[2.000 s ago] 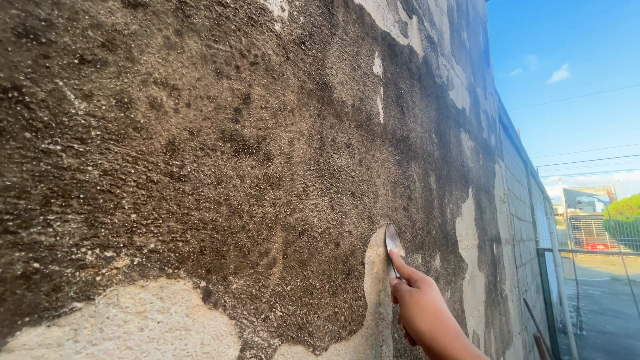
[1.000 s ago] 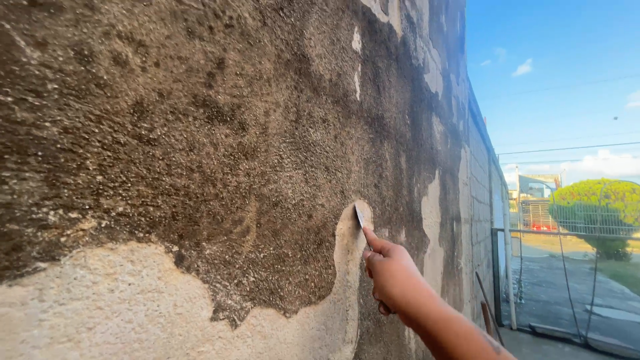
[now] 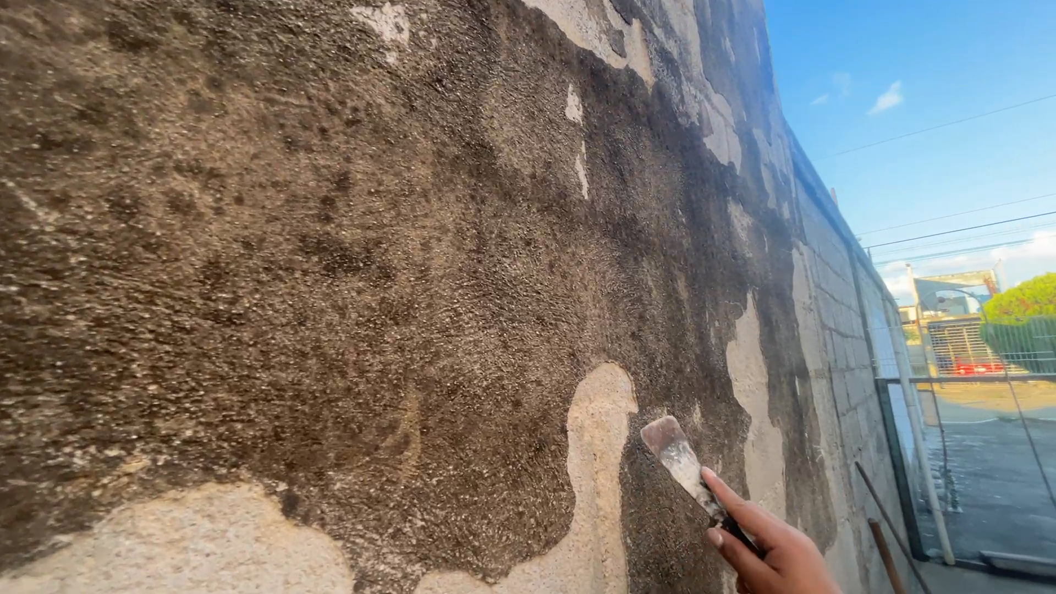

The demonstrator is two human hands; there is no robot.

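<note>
My right hand grips the dark handle of a putty knife, forefinger stretched along it toward the blade. The worn metal blade points up and left, just right of a pale bared strip in the wall's coating; whether it touches the wall cannot be told. Dark, rough, stained coating covers much of the wall, with a broad pale patch at the lower left and further pale patches to the right. My left hand is out of view.
The wall runs on into grey blockwork at the right. Two thin poles lean near its base. Beyond stand a wire-mesh gate, a paved yard, a rounded green tree and a building.
The knife blade, earlier at the top of the pale strip, is now to its right and lower, with its flat face showing. My right hand has moved down and right with it.
</note>
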